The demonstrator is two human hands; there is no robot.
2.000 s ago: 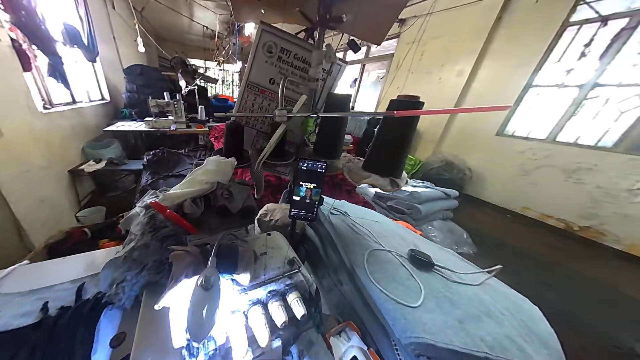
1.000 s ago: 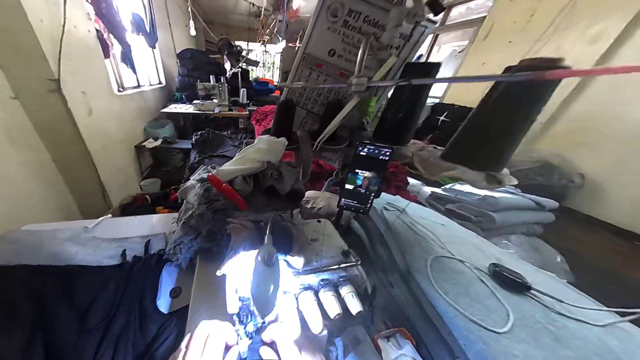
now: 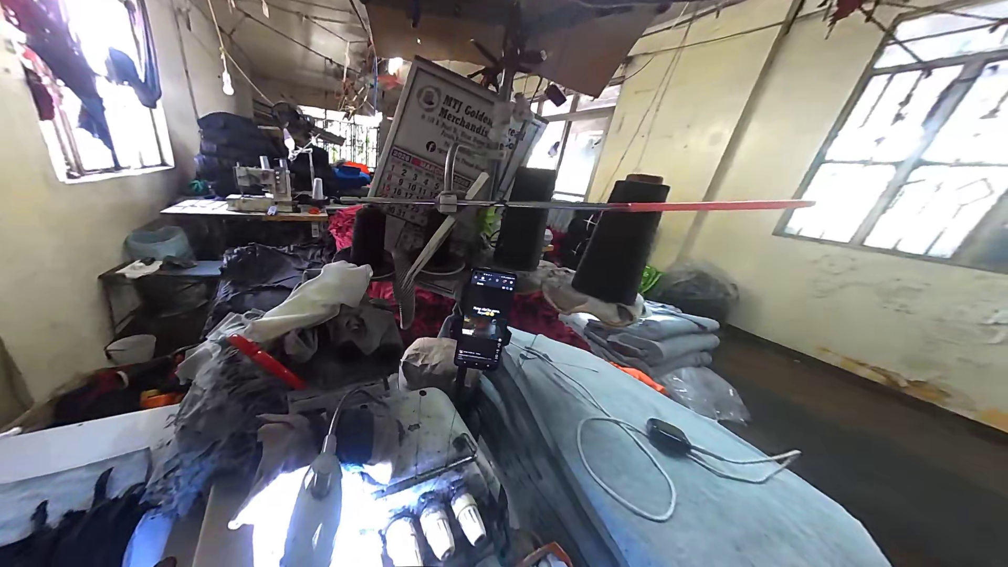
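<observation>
Neither my left hand nor my right hand can be made out in the head view now. At the bottom, a bright lamp [image 3: 319, 496] lights a sewing machine [image 3: 421, 429] with several white tension dials [image 3: 435, 529]. Dark fabric [image 3: 67, 516] lies at the lower left. A smartphone [image 3: 482, 319] with a lit screen stands upright in a holder behind the machine. Large cones of black thread [image 3: 622, 240] stand beyond it, below a thin rod with a red end [image 3: 717, 206].
Pale blue folded fabric [image 3: 709, 504] fills the right side, with a cable and its black inline box [image 3: 668, 437] on top. Grey fabric scraps [image 3: 197, 417] heap at left beside a red-handled tool [image 3: 266, 362]. Another sewing machine [image 3: 264, 185] stands on a far table.
A second ago hands showed at the bottom beside the lit machine; now they are out of sight. The view has swung left and back again.
</observation>
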